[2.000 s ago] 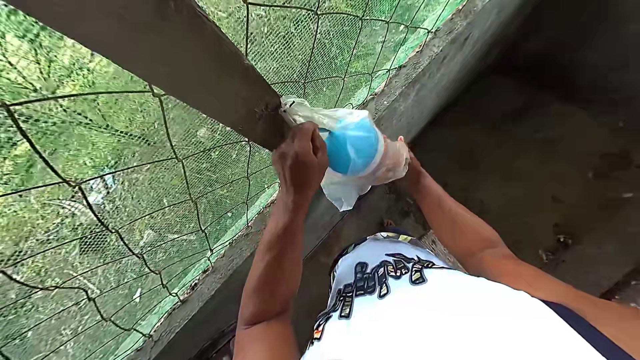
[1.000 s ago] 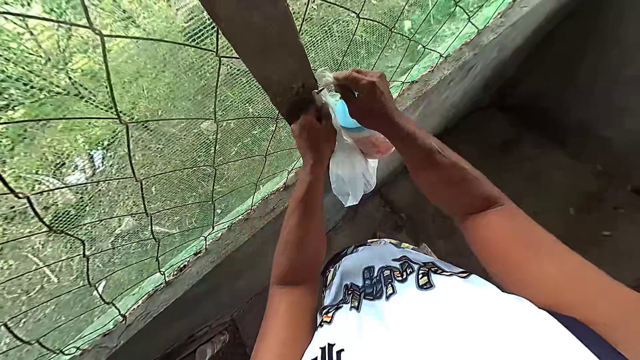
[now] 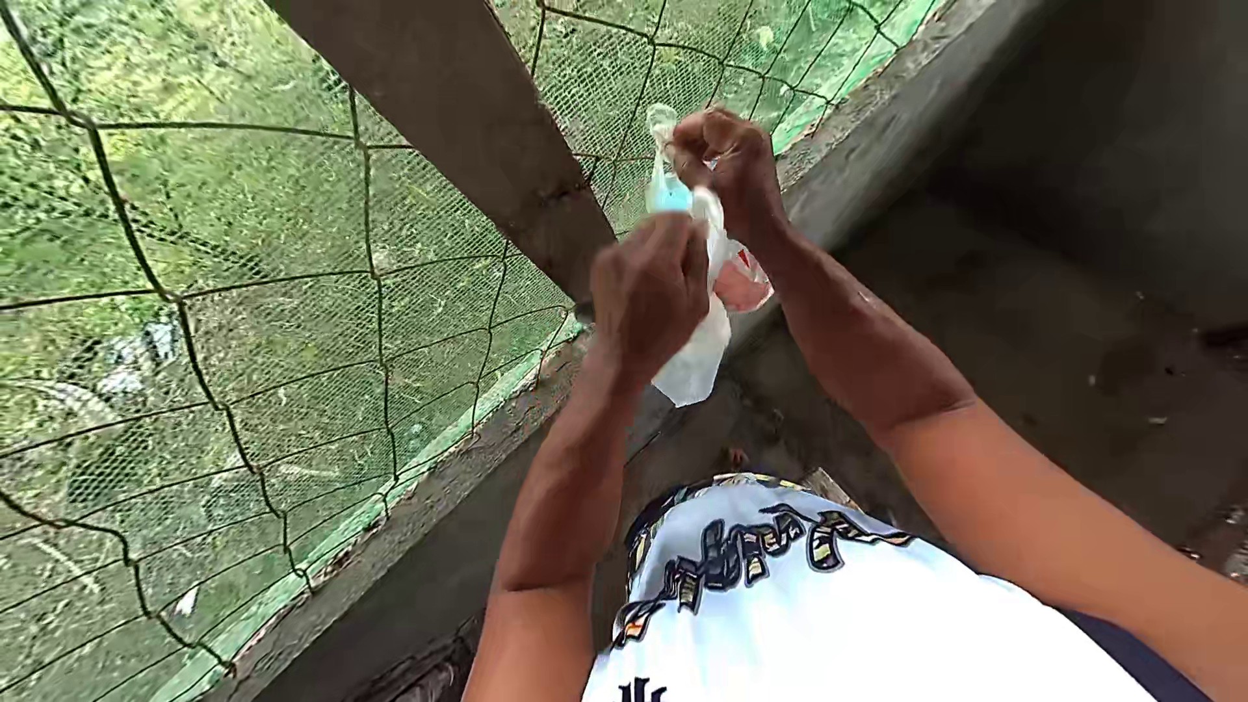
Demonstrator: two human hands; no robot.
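My left hand (image 3: 651, 288) is closed on the upper part of a translucent white plastic bag (image 3: 694, 366), which hangs below the fist. Just above and to the right, my right hand (image 3: 726, 161) pinches the bag's gathered top, and a loop of plastic sticks up beside its fingers. A light-blue item (image 3: 670, 193) shows through the plastic between the hands. Under my right wrist a pinkish item in clear plastic (image 3: 743, 283) bulges out; what it is, I cannot tell.
A dark post (image 3: 458, 117) slants down to a low concrete ledge (image 3: 468, 453). Wire fencing with green mesh (image 3: 292, 322) runs along the ledge, with plants beyond it. A dark, rough floor (image 3: 1053, 322) lies at the right.
My right hand was at the far side of the bag two seconds ago and is now at its top. Both hands and the bag, beside the post one second ago, now stand apart from it.
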